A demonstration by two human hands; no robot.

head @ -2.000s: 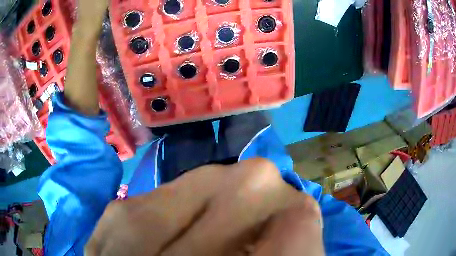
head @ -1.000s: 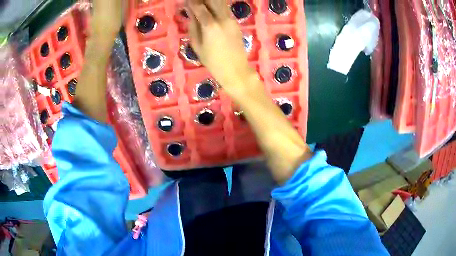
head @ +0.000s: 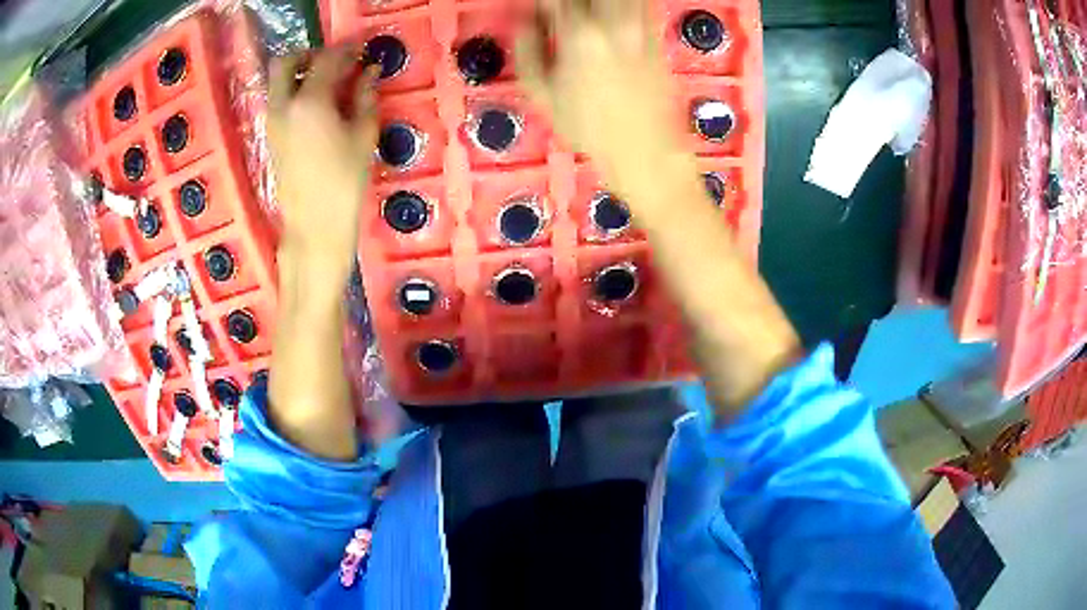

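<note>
A red-orange watch tray (head: 483, 369) lies in front of me, with black round watch heads in rows of pockets. A watch head (head: 407, 212) in the left column has a silvery rim. Another watch head (head: 417, 296) bears a small white patch. Several lower pockets are empty. My left hand (head: 320, 131) is over the tray's upper left edge, its blurred fingers curled beside a watch head (head: 384, 56). My right hand (head: 596, 78) is over the upper middle of the tray, blurred and hiding pockets beneath. Whether either hand holds anything cannot be told.
A second tray (head: 221, 316) with watch heads and white straps lies at left, beside crinkled clear film (head: 60, 250). A crumpled white cloth or paper (head: 864, 125) lies on the dark green surface (head: 811, 238). Stacked trays (head: 995, 179) stand at right. Cardboard boxes (head: 78, 554) are on the floor.
My right hand has moved from close before the camera to over the tray. My left hand has come down into view at the tray's upper left. The tray shows lower in view.
</note>
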